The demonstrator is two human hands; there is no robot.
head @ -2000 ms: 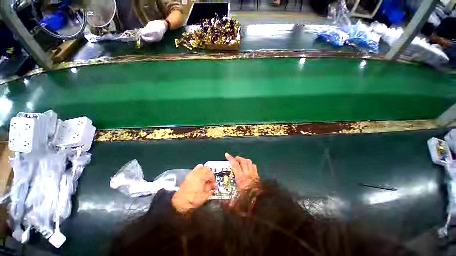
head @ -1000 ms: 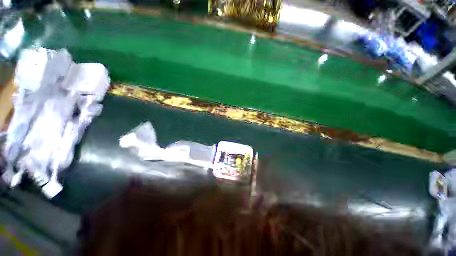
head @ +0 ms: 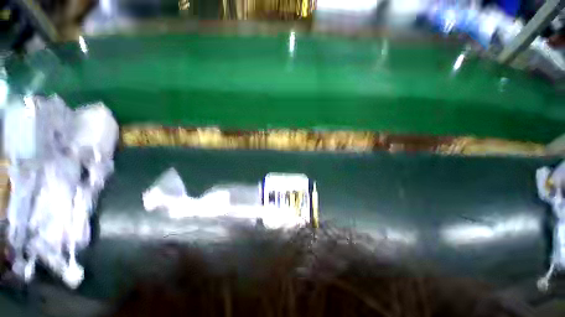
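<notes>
An open white power strip housing (head: 286,199) lies on the dark green bench in front of me, with dark and gold bits inside, blurred. A bagged power cord (head: 214,202) stretches from it to the left and ends in a crinkled clear bag. A thin gold or yellow upright strip (head: 315,204) shows just right of the housing; I cannot tell what it is. Neither my left hand nor my right hand shows; dark hair covers the bottom of the view.
Stacked white units with hanging bagged cords (head: 52,186) stand at the left. More white units (head: 554,198) lie at the right edge. The green conveyor belt (head: 279,86) runs beyond a worn rail (head: 248,138). A gold brass heap (head: 266,8) and blue bagged parts (head: 452,17) lie across it.
Both hands, on the housing two seconds ago, are out of view. The housing lies on the bench. The view tilted and has since levelled; the gold strip now shows more clearly.
</notes>
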